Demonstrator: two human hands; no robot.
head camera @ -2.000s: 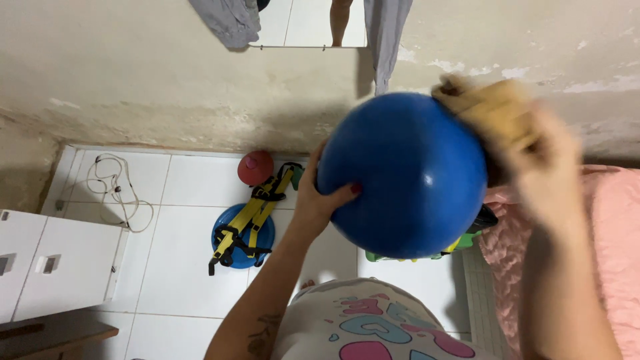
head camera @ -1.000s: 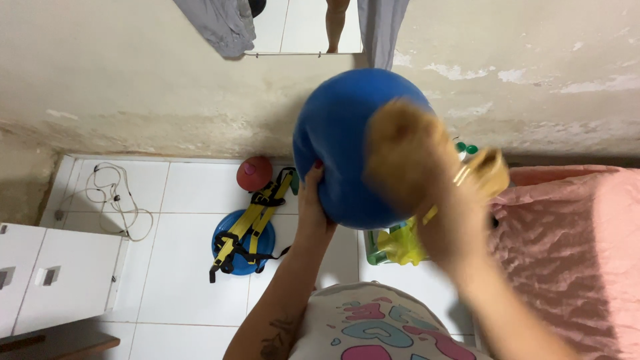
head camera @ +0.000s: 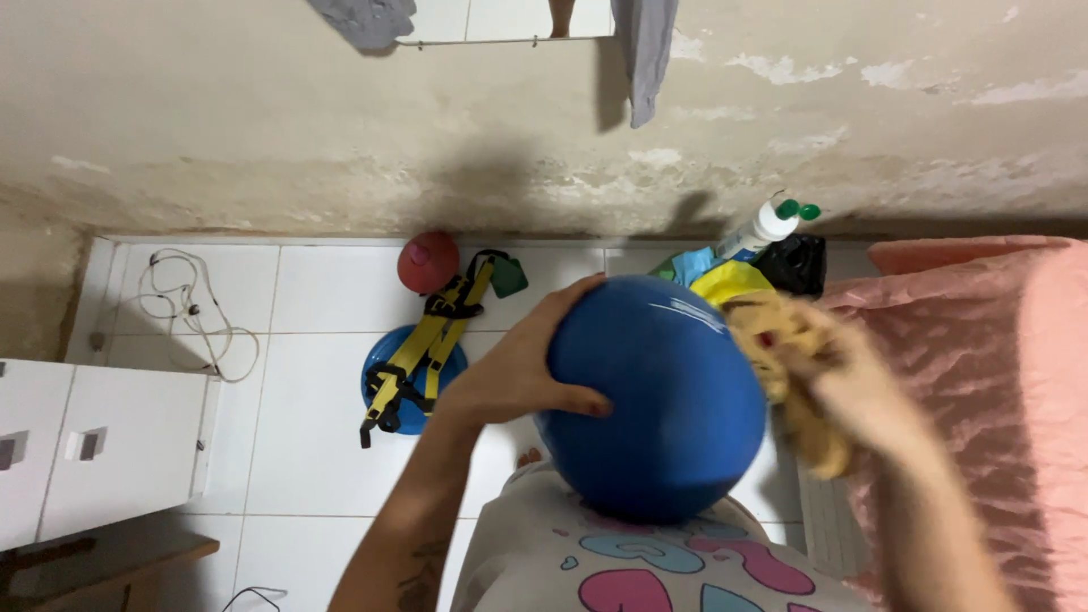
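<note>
A blue inflated ball (head camera: 654, 408) is up in front of my shirt, with white print near its top. My left hand (head camera: 531, 365) grips the ball's left side, thumb across its front and fingers behind. On the other side, my right hand (head camera: 829, 365), blurred, holds a bunched tan cloth (head camera: 765, 331) near the ball's right edge; whether cloth and ball touch cannot be told. Part of the cloth hangs below the hand.
Yellow and black straps (head camera: 425, 340) lie over a blue round object (head camera: 378, 348), near a red ball (head camera: 428, 262). A white bottle (head camera: 761, 228) and yellow cloth (head camera: 731, 279) sit by the wall. Pink bedding (head camera: 960, 340) is right, white drawers (head camera: 127, 442) left, a cable (head camera: 225, 331) behind.
My right hand has moved with the cloth from across the ball's front to its right side. The ball is lower, nearer my shirt, and its print now shows.
</note>
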